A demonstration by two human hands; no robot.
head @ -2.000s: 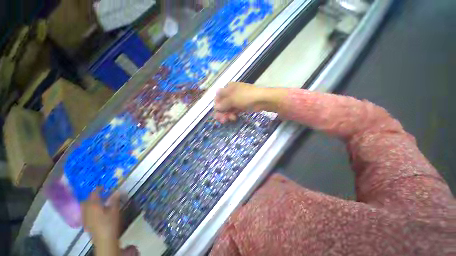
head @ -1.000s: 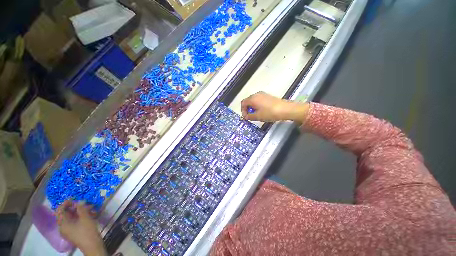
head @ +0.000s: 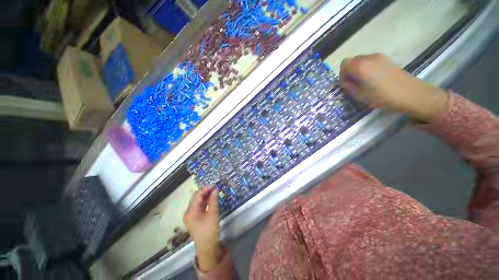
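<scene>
The circuit board panel lies between the conveyor rails, with rows of small parts and blue components on it. My right hand is over the panel's far right end, fingers bent down and blurred; what its fingertips hold is hidden. My left hand is at the panel's lower left end, fingers curled towards the thumb; I cannot tell if a small part is between them. Blue components lie heaped on the parts tray, beside a pile of brown-red components.
A pink-purple bin sits at the left end of the blue pile. Dark panels stand at the left. Cardboard cartons and a blue crate are behind the tray. The front rail runs along my body.
The view has turned and shifted left. My left hand has moved from the blue pile to the panel's lower left end. My right hand stays near the panel's far end, now over its surface.
</scene>
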